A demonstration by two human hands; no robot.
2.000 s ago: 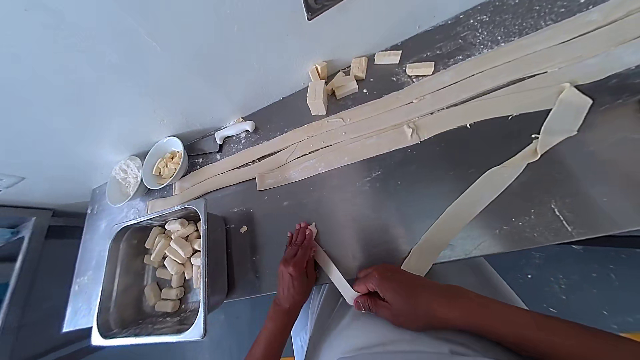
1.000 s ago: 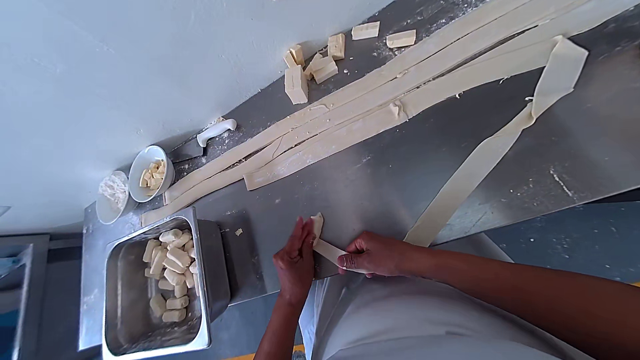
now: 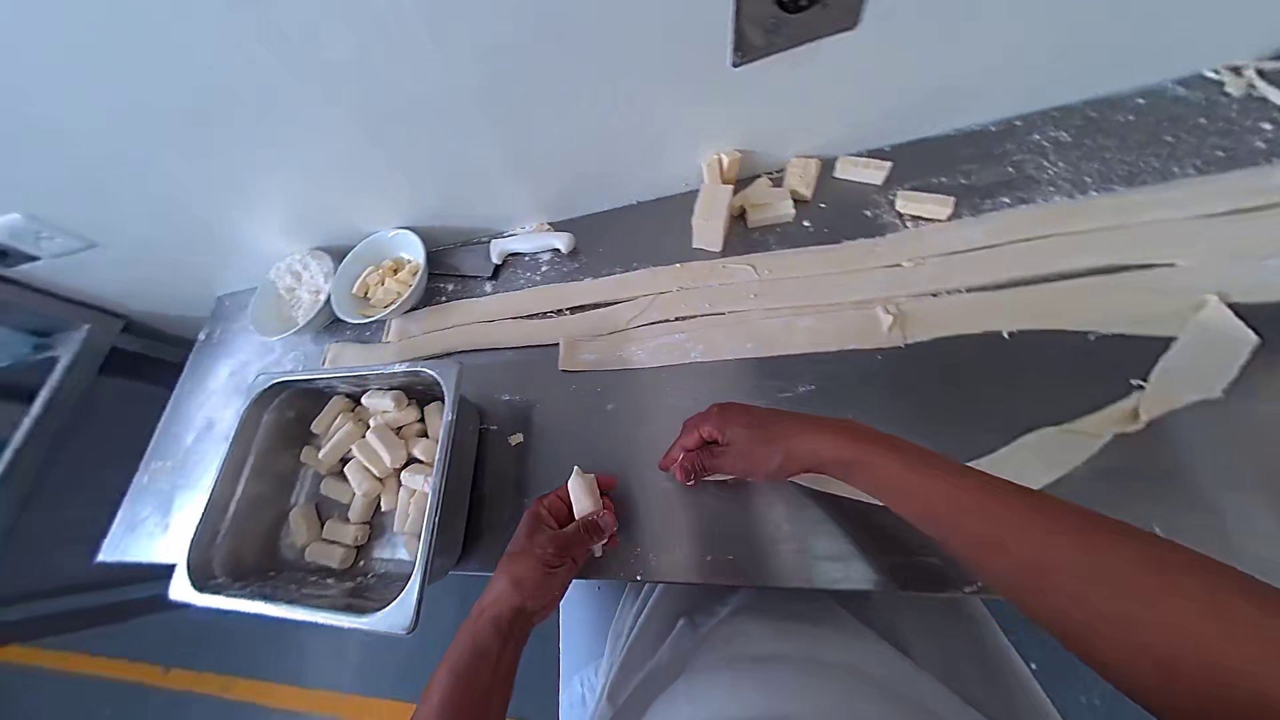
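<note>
My left hand (image 3: pixel 560 540) holds a small rolled dough piece (image 3: pixel 584 494) upright between thumb and fingers, near the front edge of the steel table. To its right, my right hand (image 3: pixel 725 443) has its fingertips closed on the end of a long dough strip (image 3: pixel 1050 450), which runs under the forearm to a fold at the right. More long dough strips (image 3: pixel 730 337) lie side by side across the table. At the left, a steel pan (image 3: pixel 449 450) holds several dough-wrapped pieces (image 3: pixel 378 448).
Behind the pan stand a bowl of white flour (image 3: pixel 300 288) and a bowl of cut pieces (image 3: pixel 385 278). A white-handled knife (image 3: pixel 532 244) lies beside them. Several pale cheese-like blocks (image 3: pixel 712 215) rest near the wall. The table's front edge (image 3: pixel 760 584) is close to my body.
My hands have moved apart; both were at the strip's end before. A short rolled piece is now in my left hand, separate from the strip. My right hand has moved over the table.
</note>
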